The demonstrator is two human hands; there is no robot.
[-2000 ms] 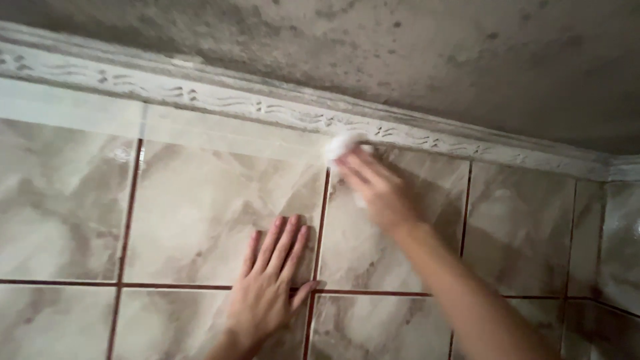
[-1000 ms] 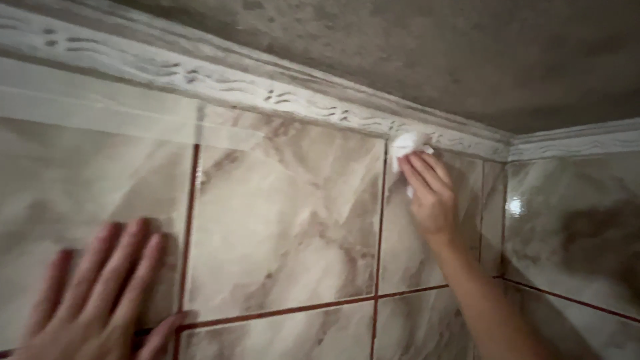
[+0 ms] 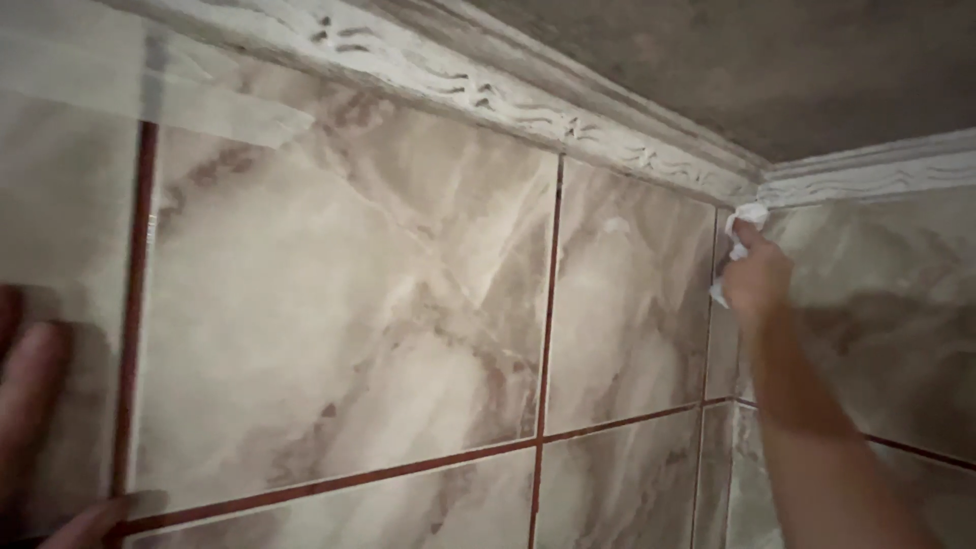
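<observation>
My right hand (image 3: 755, 271) holds a crumpled white cloth or tissue (image 3: 749, 217) against the top of the wall in the corner, just under the white moulding (image 3: 526, 114). Part of the white material hangs below the fingers. At the left edge my left hand (image 3: 34, 412) is partly in view, its fingers spread on or close to a marbled wall tile (image 3: 46, 221); its palm is outside the picture. Large beige-brown marbled tiles (image 3: 343, 305) with red-brown grout lines lie between the two hands.
A dark, stained grey ceiling (image 3: 732, 61) meets the relief-patterned moulding. The adjoining tiled wall (image 3: 877, 328) stands on the right, with the moulding (image 3: 877, 175) running on above it. A narrow tile strip (image 3: 723, 343) borders the corner.
My right hand has moved right along the moulding's lower edge to the corner, with the white material still in it. The view has shifted toward the corner; my left hand now shows only partly.
</observation>
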